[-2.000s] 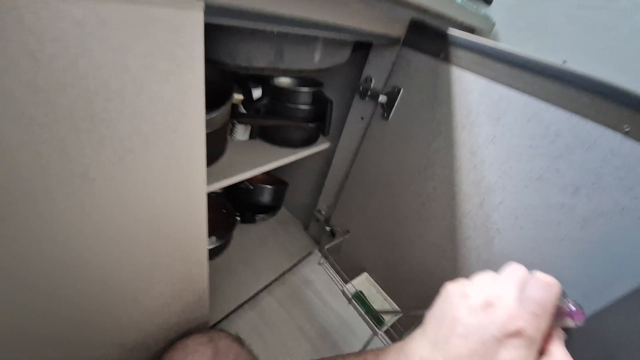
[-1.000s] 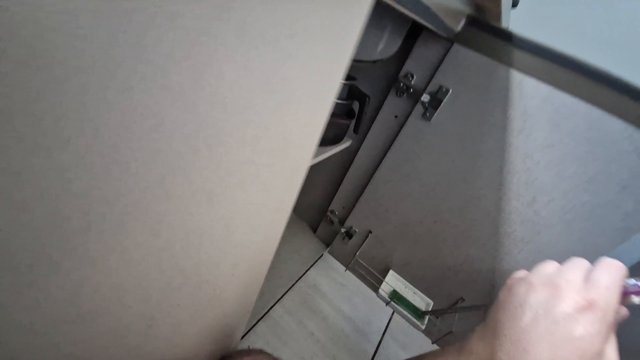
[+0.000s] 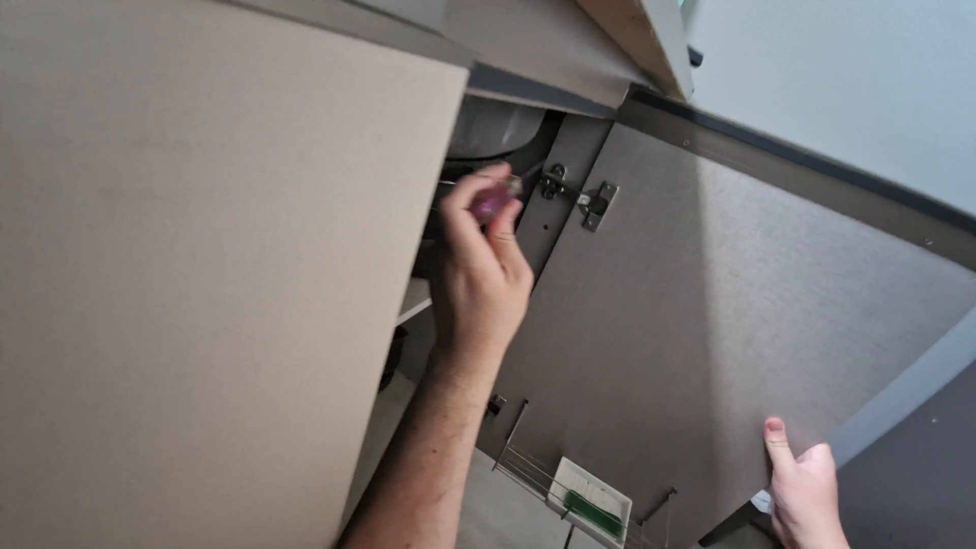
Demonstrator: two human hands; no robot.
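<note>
My left hand is blurred and closed around the purple handle of a tool, seemingly a screwdriver. A thin shaft points from it toward the upper cabinet hinge, whose cup plate is fixed on the open door. Whether the tip touches the hinge cannot be told. At the lower right, my right hand grips the door's edge, thumb on its inner face and fingers hidden behind.
A pale cabinet panel fills the left. Low on the door, a wire rack holds a white tray with a green item. Part of a lower hinge shows. A sink bowl's underside hangs inside the cabinet.
The purple-handled tool has moved from the lower right up to the upper hinge. My right hand has come into view on the door's edge. The view has shifted.
</note>
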